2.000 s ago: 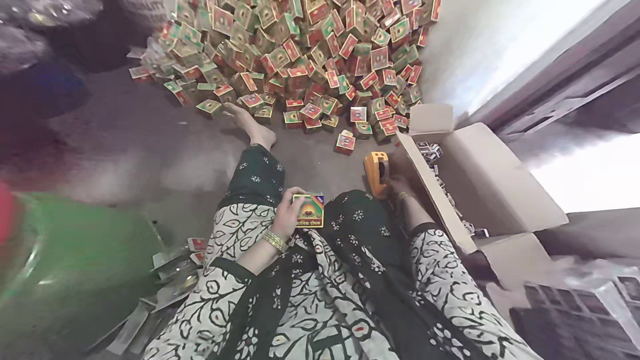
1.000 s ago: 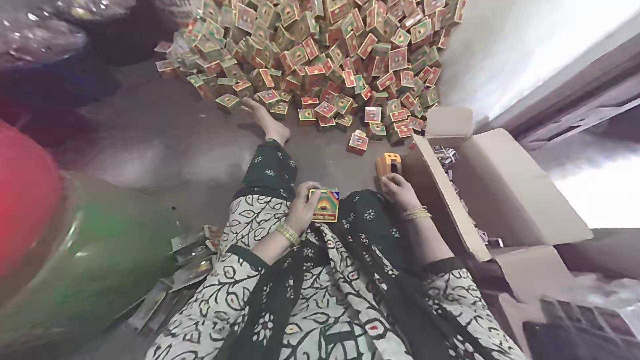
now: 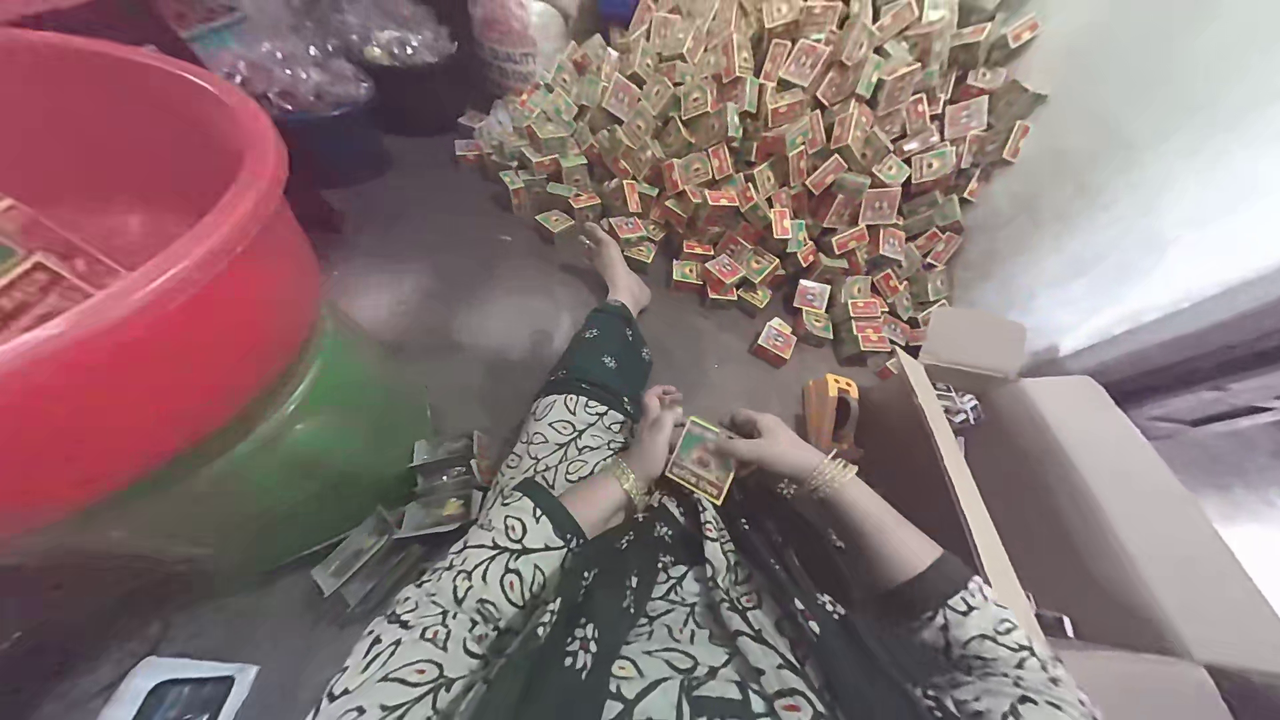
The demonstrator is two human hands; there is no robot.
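Note:
Over my lap, a small printed box [image 3: 702, 460] in green, red and yellow is between my two hands. My right hand [image 3: 768, 443] grips its upper right edge. My left hand [image 3: 655, 432] is at its left side, fingers partly curled; whether it grips the box or only touches it cannot be told. A yellow-orange handheld tool [image 3: 829, 412], its kind unclear, stands on the floor just beyond my right wrist, touched by neither hand.
A large heap of small printed boxes [image 3: 790, 150] lies ahead. At right is an open cardboard carton [image 3: 1090, 500]. A red plastic tub [image 3: 240, 330] and a green rounded container [image 3: 350, 450] stand at left, with flat packets [image 3: 440, 500] on the floor beside them.
My right hand has let go of the yellow-orange tool and moved left onto the small box, which is now tilted. The view has shifted, showing more of the red tub.

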